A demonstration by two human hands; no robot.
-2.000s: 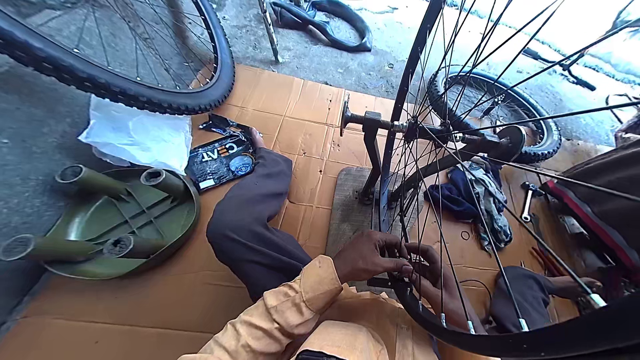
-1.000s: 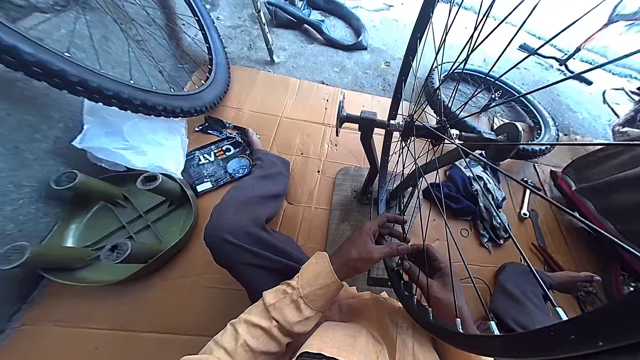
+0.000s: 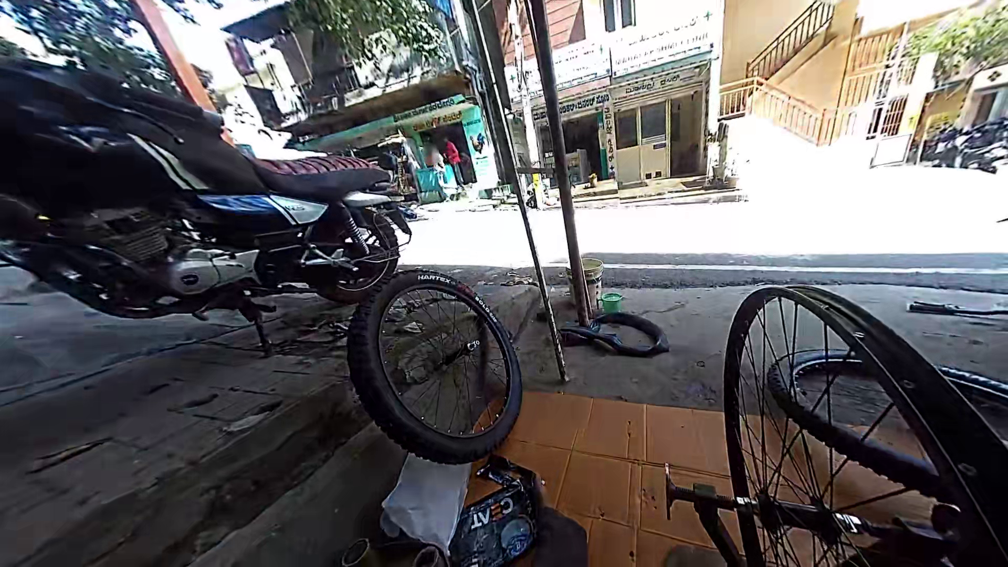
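Note:
Neither of my hands shows in the head view now. A black bicycle rim with spokes (image 3: 748,354) stands upright at the lower right, mounted at its hub on a metal stand (image 3: 713,520). Its lower part is cut off by the frame's edge. A dark-clothed leg (image 3: 561,539) of mine shows at the bottom, beside a black printed CEAT package (image 3: 496,520). Left of the package lies a white plastic bag (image 3: 425,496).
A bicycle wheel with a knobby tyre (image 3: 364,378) stands near the cardboard sheet (image 3: 606,465). Behind are a metal pole (image 3: 563,181), a black tyre (image 3: 660,346), a bucket (image 3: 592,276) and a parked motorcycle (image 3: 299,185). Another wheel (image 3: 866,457) lies behind the rim.
The view has swung up and left toward the street. Both hands, earlier at the lower part of the rim and spokes, are out of view.

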